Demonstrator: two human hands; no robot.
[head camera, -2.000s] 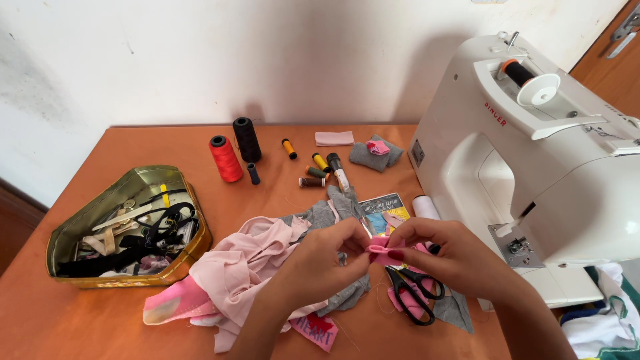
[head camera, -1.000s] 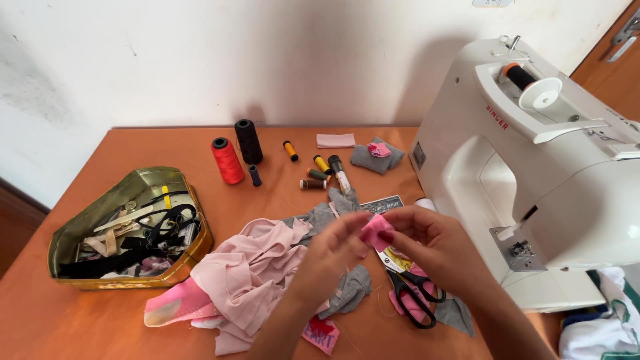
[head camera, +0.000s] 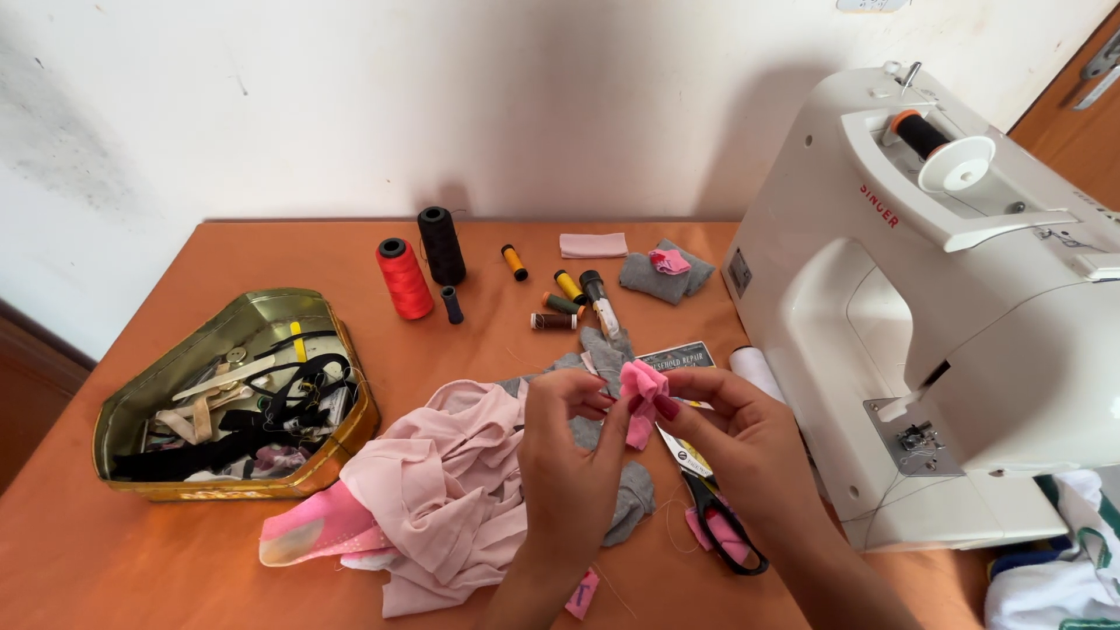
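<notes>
A small pink piece of fabric (head camera: 643, 389), bunched in folds, is pinched between the fingertips of my left hand (head camera: 573, 446) and my right hand (head camera: 748, 437). Both hands hold it upright above the table. Black-handled scissors (head camera: 722, 525) lie beneath my right hand, their blades partly hidden, with a pink scrap under the handles. Left of my left hand is a heap of pale pink fabric (head camera: 437, 490), with grey fabric (head camera: 632, 503) partly behind that hand. A needle or thread at the pinched piece cannot be made out.
A white sewing machine (head camera: 840, 306) stands at the right. An open metal tin (head camera: 363, 420) of notions sits left. Behind are a red thread cone (head camera: 404, 280), a black thread cone (head camera: 441, 245), several small spools and folded grey fabric (head camera: 652, 278). White cloth (head camera: 1041, 577) lies at the lower right.
The pink piece has gone from being held low and flat to upright and bunched between my fingertips. My left hand has shifted right since one second ago.
</notes>
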